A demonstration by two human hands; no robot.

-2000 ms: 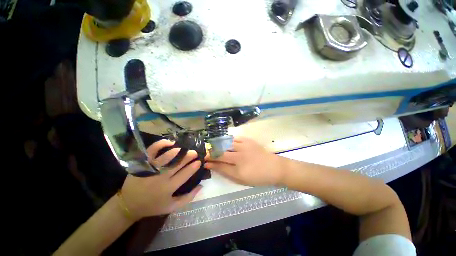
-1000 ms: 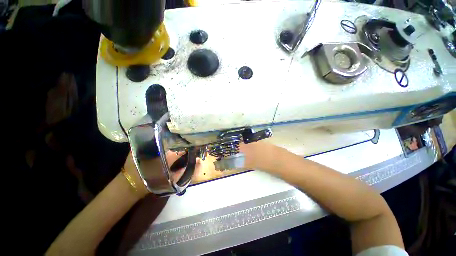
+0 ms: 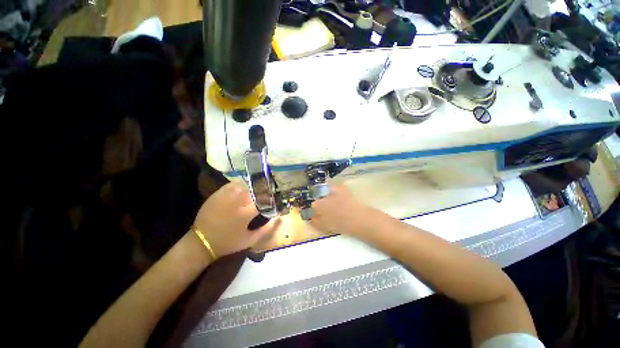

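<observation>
The black and brown garment (image 3: 122, 197) lies in a large heap left of the machine and hangs over the table's front edge. My left hand (image 3: 228, 221) is beside the wire guard (image 3: 260, 182), with dark cloth at its fingers; the guard partly covers the fingertips, so its grip is unclear. My right hand (image 3: 334, 209) is just right of the presser foot area, its fingertips behind metal parts (image 3: 317, 183). What it touches is hidden. The white sewing machine (image 3: 306, 143) stands above both hands.
A dark cylinder (image 3: 241, 47) stands over the machine's left end. Thread cones (image 3: 364, 26) and a yellow-edged white pad (image 3: 302, 39) are behind. The ruler tape (image 3: 326, 289) runs along the front edge. A white piece (image 3: 141, 32) lies on the heap, back left.
The view has pulled back and shows more behind the machine. The black cloth that was under my left fingers two seconds ago has mostly left the bed, and pale bed shows between my hands.
</observation>
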